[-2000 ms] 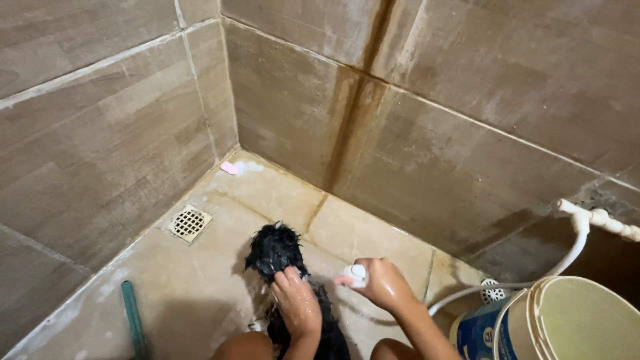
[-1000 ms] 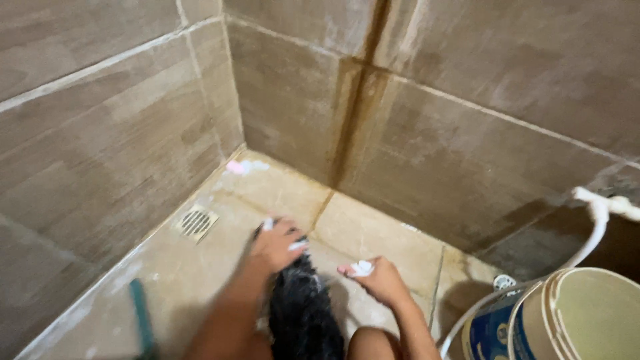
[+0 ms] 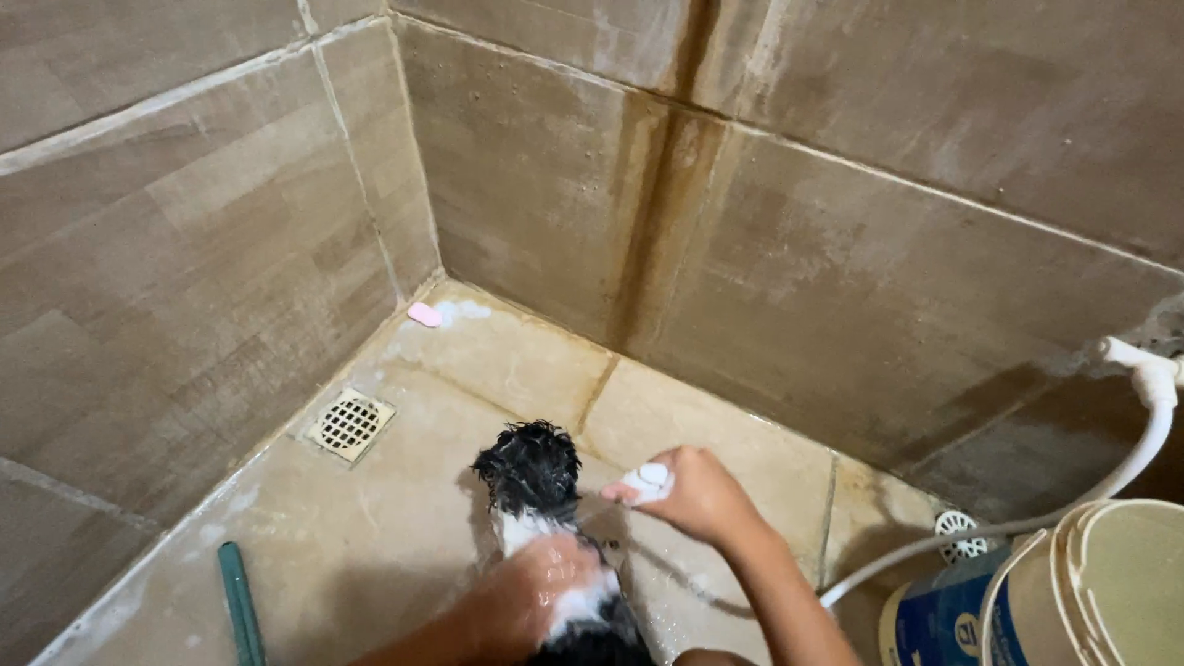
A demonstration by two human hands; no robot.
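A wet, black-furred animal, seemingly a small dog point(image 3: 532, 467), stands on the tiled floor at the lower centre, with white lather on its neck and back. My left hand point(image 3: 555, 573) lies on its lathered back, fingers bent over the fur; whether it grips the fur is not plain. To the right of the animal's head, my right hand point(image 3: 698, 490) is closed around a white hose nozzle point(image 3: 650, 481). Its thin hose point(image 3: 888, 560) runs behind my right forearm and up to a white tap point(image 3: 1152, 370) on the right wall.
A cream bucket point(image 3: 1133, 592) with a blue label stands at the lower right, beside a round drain cover point(image 3: 960, 536). A square floor drain point(image 3: 351, 425) is at left. Pink soap point(image 3: 425, 314) lies near the corner, and a green stick-like thing point(image 3: 240, 601) at lower left. Tiled walls meet behind.
My left hand has moved back from the animal's head to its lathered back, and the head shows again. My right hand still holds the nozzle beside the animal.
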